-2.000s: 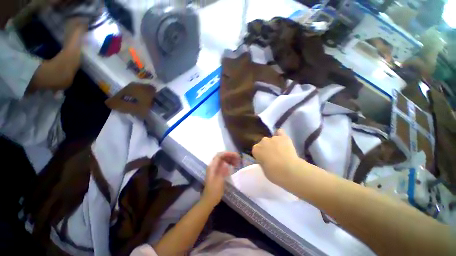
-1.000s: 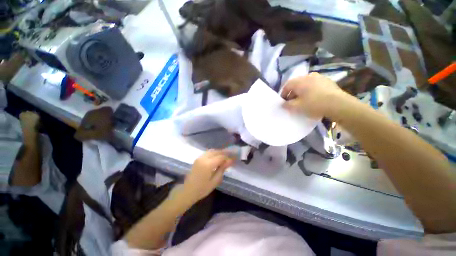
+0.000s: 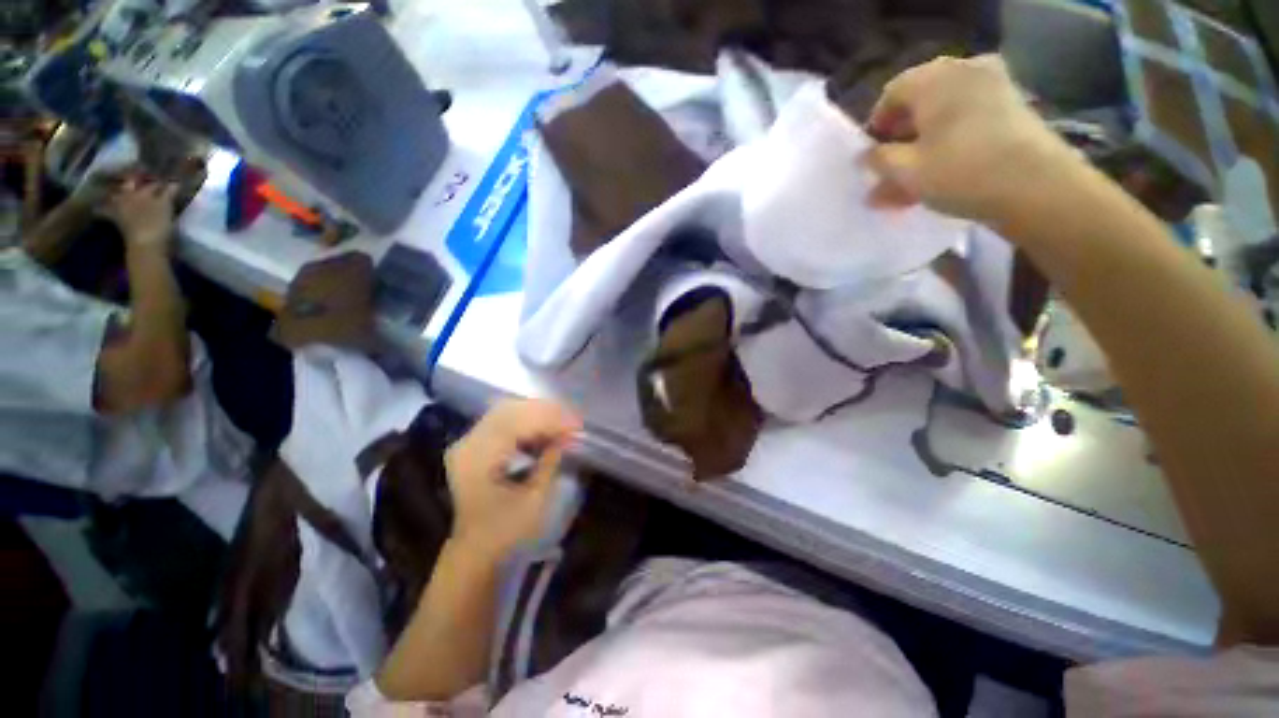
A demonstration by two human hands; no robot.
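My right hand (image 3: 968, 140) pinches the top edge of a rounded white piece (image 3: 828, 197), raised over the crumpled garment with its pale side (image 3: 603, 281) up. A narrow brown part (image 3: 701, 386) of the garment lies at the table's front edge. My left hand (image 3: 508, 477) is in front of the table edge with curled fingers; a small grey thing shows between them, too blurred to name. Pale and dark striped cloth hangs below it.
The lit needle area (image 3: 1031, 393) is right of the garment. A neighbouring grey machine (image 3: 330, 119) is at left, beside another worker's arm (image 3: 147, 309). Brown and pale fabric (image 3: 330, 519) hangs off the table at left. Brown panels (image 3: 1206, 84) lie behind right.
My right hand has lifted the white piece up and away from me. My left hand has drawn back left off the table. The brown part now shows at the front edge.
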